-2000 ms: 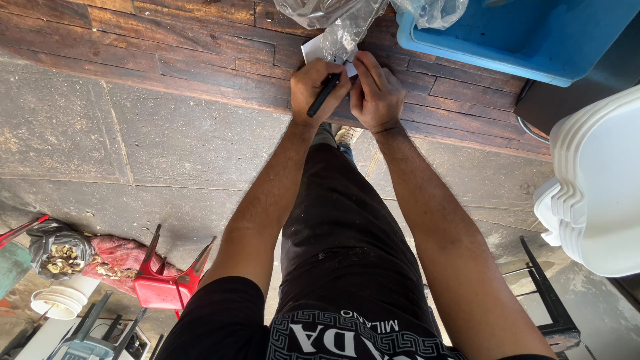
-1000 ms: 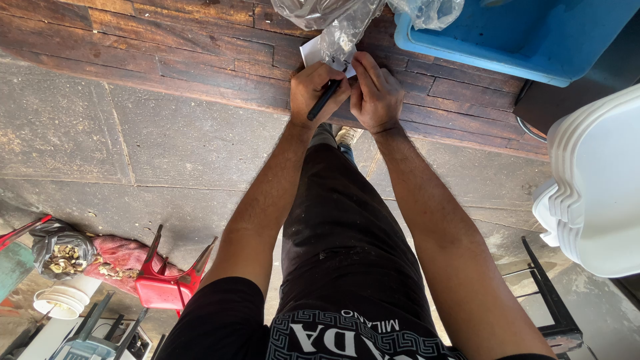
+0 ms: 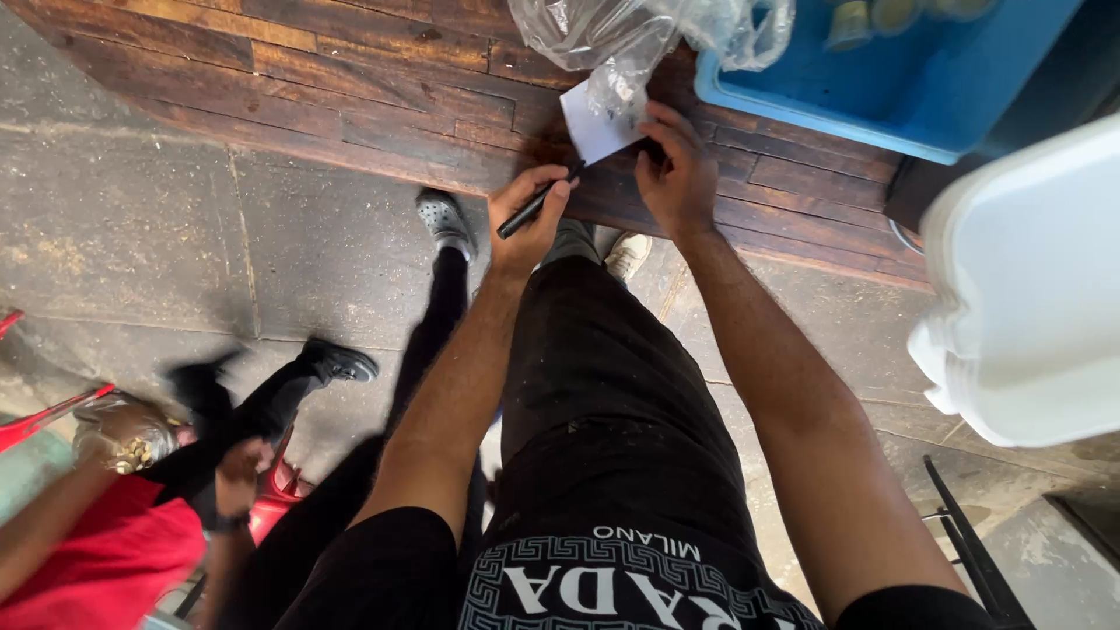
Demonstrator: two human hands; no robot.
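Note:
A black pen (image 3: 535, 211) is gripped in my left hand (image 3: 525, 219), its tip by the lower corner of a small white paper (image 3: 604, 127). Dark marks show on the paper, which lies tilted on a dark wooden plank counter (image 3: 394, 96). My right hand (image 3: 678, 175) has loosely curled fingers, with the fingertips touching the paper's right edge and the thumb apart. The end of a clear plastic bag (image 3: 577, 35) covers the upper part of the paper.
Right of the bag sits a blue plastic tub (image 3: 840, 127) with several small containers. Stacked white plastic pieces (image 3: 1041, 289) are at the far right. On the left are other people's legs, a dark shoe (image 3: 341, 360), a grey clog (image 3: 442, 214), and a person in a red shirt (image 3: 114, 551).
My hands have moved apart; earlier they were close together over the paper. More of the paper now shows. Other people have come into view at the left.

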